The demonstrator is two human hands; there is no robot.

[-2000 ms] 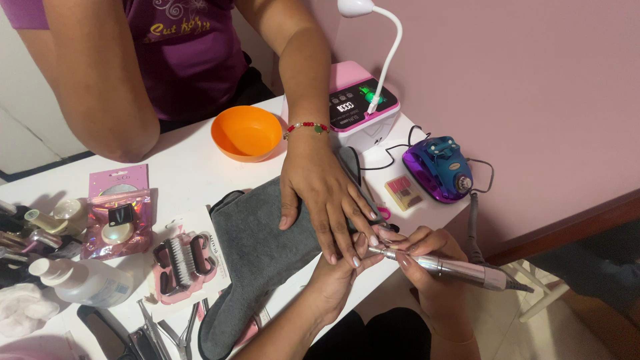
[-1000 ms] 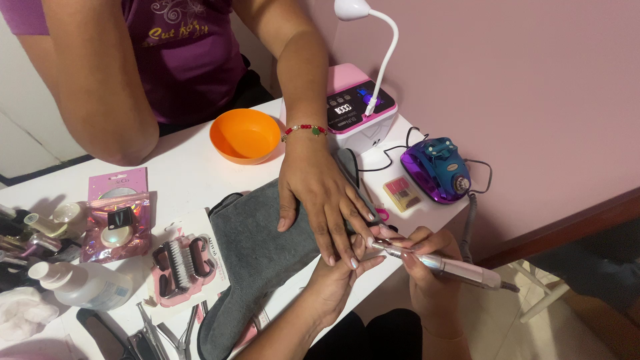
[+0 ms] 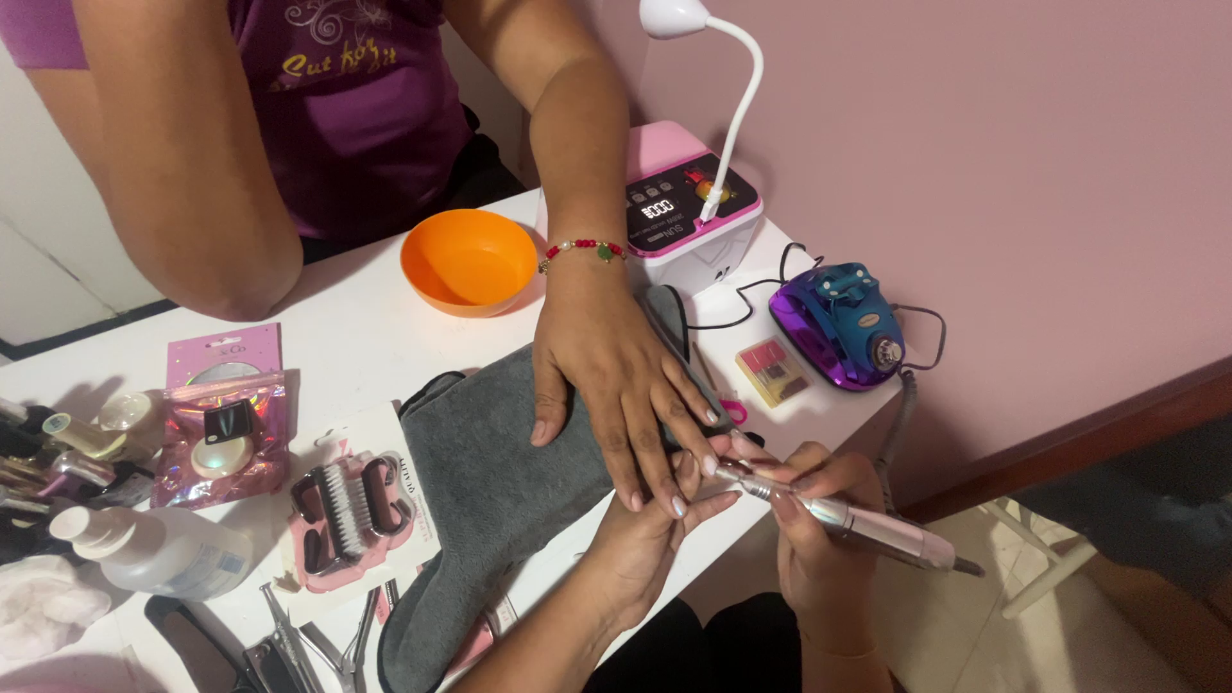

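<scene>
My right hand (image 3: 818, 510) grips a silvery-pink electric nail drill handpiece (image 3: 871, 531), its tip at a nail of the other person's hand (image 3: 616, 385). From below, my left hand (image 3: 650, 549) holds that person's fingertips. The other hand lies palm down, fingers spread, on a grey towel-covered hand rest (image 3: 510, 462), with a red beaded bracelet (image 3: 584, 246) at its wrist. A cord runs toward the blue and purple drill base (image 3: 839, 322) on the white table. The exact contact of the bit is partly hidden by fingers.
Around the hands are an orange bowl (image 3: 469, 265), a pink and white nail lamp (image 3: 688, 212) with a gooseneck light (image 3: 751, 87), a small box of bits (image 3: 773, 372), a brush set (image 3: 348, 515), a pump bottle (image 3: 159, 551), metal nippers (image 3: 345, 640), polish bottles (image 3: 87, 436) and a foil pouch (image 3: 221, 443).
The handpiece in my right hand has tilted slightly between frames, its rear end moving down. My left hand and the other person's hand stay nearly still.
</scene>
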